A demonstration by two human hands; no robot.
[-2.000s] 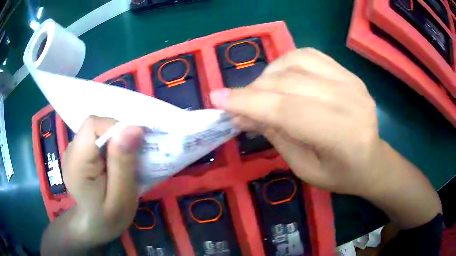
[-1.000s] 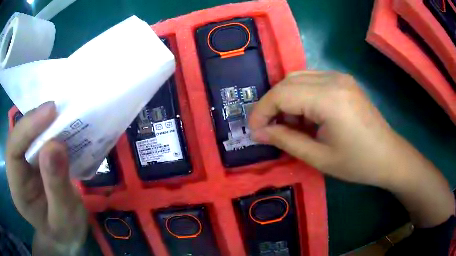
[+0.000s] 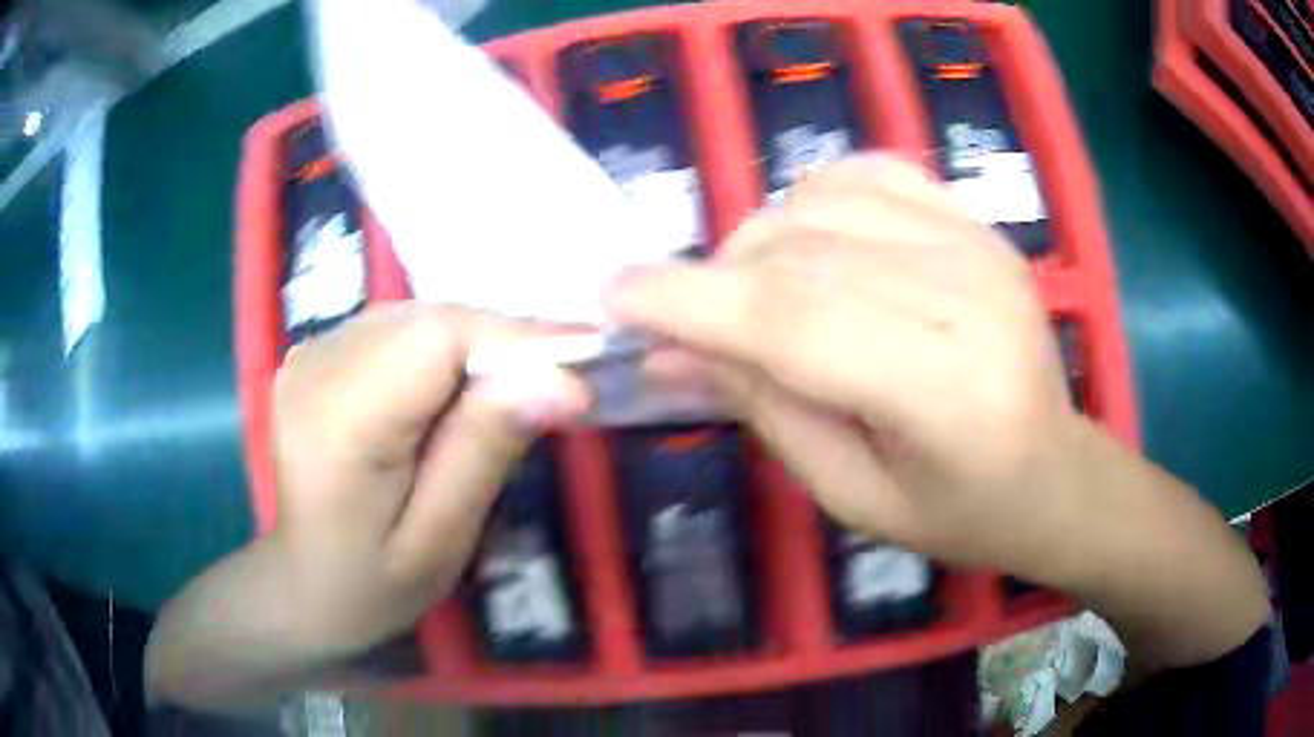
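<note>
A white label strip runs down from the top left into both hands, above the foam tray. My left hand pinches its lower end between thumb and fingers. My right hand meets it there, its thumb and finger on the same end; the exact contact is blurred. The red foam tray lies below the hands, with black mobile phones in its pockets. White labels show in several bays, including the phone at the tray's upper right. The hands hide part of the tray.
More red foam trays are stacked at the upper right edge. A pale strip lies on the green bench mat at the left. Crumpled whitish scraps are below the bench edge at the lower right.
My right hand has left the phone bay and come to the strip end by my left hand. The view has shifted, so the whole tray shows. The label roll no longer shows clearly.
</note>
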